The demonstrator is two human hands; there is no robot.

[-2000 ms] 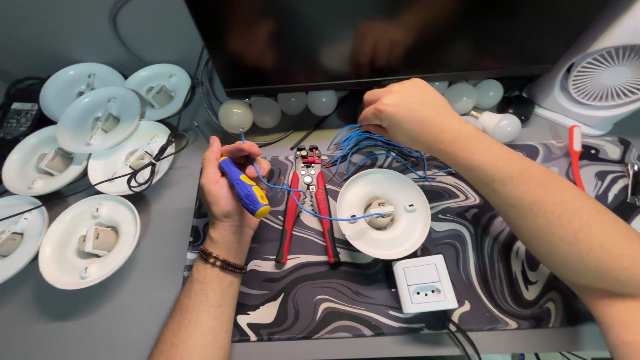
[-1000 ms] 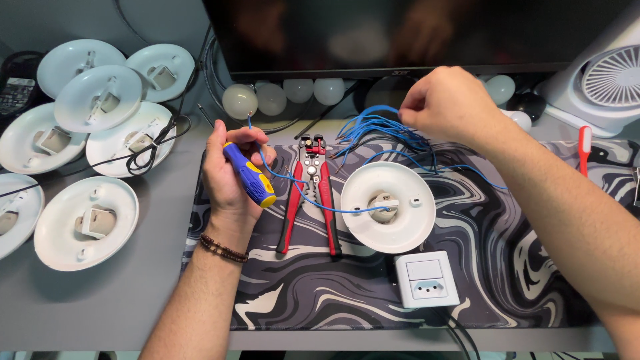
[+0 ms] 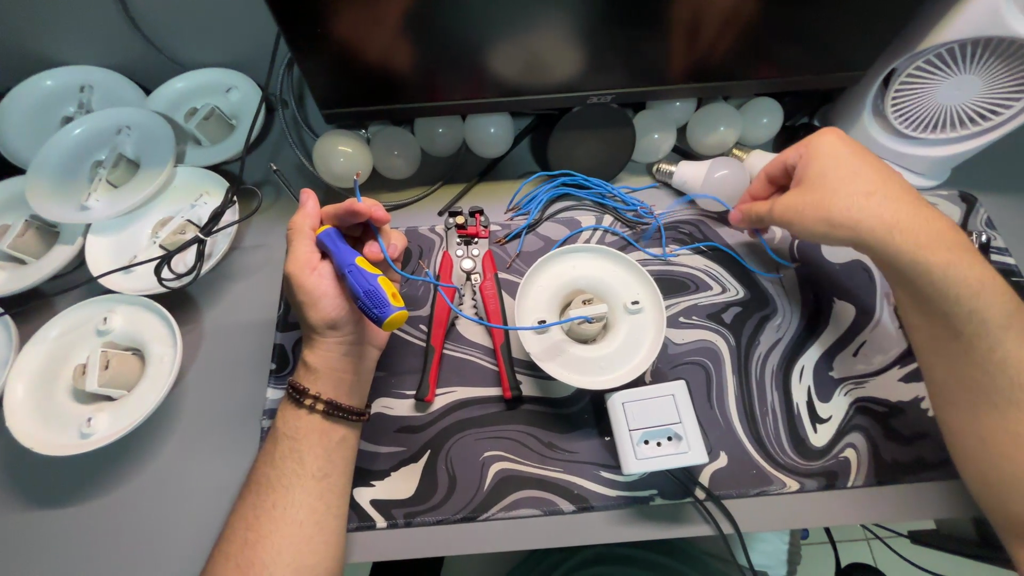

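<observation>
My left hand (image 3: pixel 340 272) holds a screwdriver with a blue and yellow handle (image 3: pixel 364 280), its shaft pointing up and left. A blue wire (image 3: pixel 512 326) passes by the fingers of this hand and runs to the lamp holder (image 3: pixel 586 317) in the middle of a round white lamp base (image 3: pixel 552 360). Between hand and base lies a wire stripper with red and black handles (image 3: pixel 472 272). My right hand (image 3: pixel 808 192) pinches a blue wire (image 3: pixel 712 198) at the right of a bundle of cut blue wires (image 3: pixel 576 192).
More white lamp bases (image 3: pixel 152 384) lie at the left, with a black cable (image 3: pixel 192 240) across them. Light bulbs (image 3: pixel 488 134) line the foot of a monitor (image 3: pixel 592 48). A white switch and outlet box (image 3: pixel 658 427) sits on the patterned mat (image 3: pixel 576 496). A white fan (image 3: pixel 952 88) stands back right.
My right hand has moved right, away from the wire bundle, with a blue wire between its fingers. My left hand still holds the screwdriver.
</observation>
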